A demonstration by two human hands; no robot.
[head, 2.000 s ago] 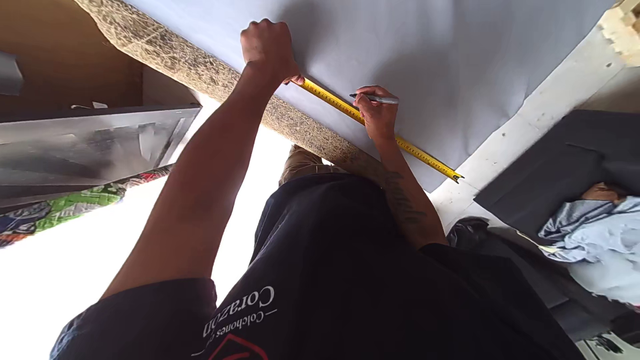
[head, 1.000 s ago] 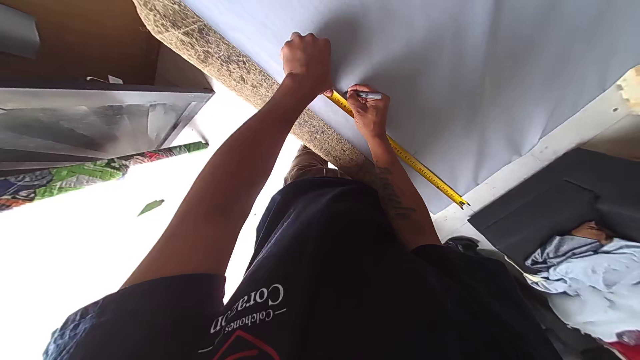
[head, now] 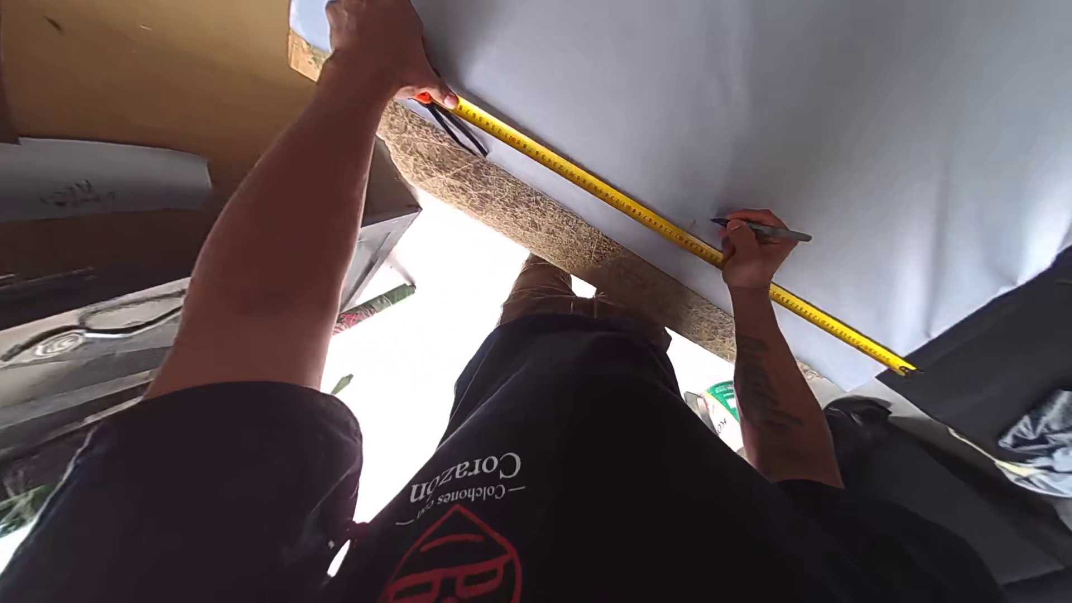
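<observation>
My left hand (head: 385, 46) grips the case end of a tape measure at the upper left; the hand hides most of the case, and a dark strap loop hangs beside it. The yellow tape measure blade (head: 620, 199) runs diagonally down to the right over grey sheet material (head: 636, 100), its hooked end near a dark panel. A dark marker pen (head: 775, 230) is held between the fingers of my right hand (head: 758, 251), which rests across the blade. The pen's tip points left, just above the tape, close to a faint mark on the sheet.
A board of pressed fibres (head: 519, 193) forms the near edge under the sheet. On the right lie a dark panel (head: 997, 343) and crumpled cloth (head: 1043, 431). At left stand a brown board (head: 151, 75) and metallic-looking sheets. A white and green container (head: 722, 406) is beside my right forearm.
My left hand has moved away from my right hand, and a longer stretch of tape now lies between them. The pen remains in my right hand.
</observation>
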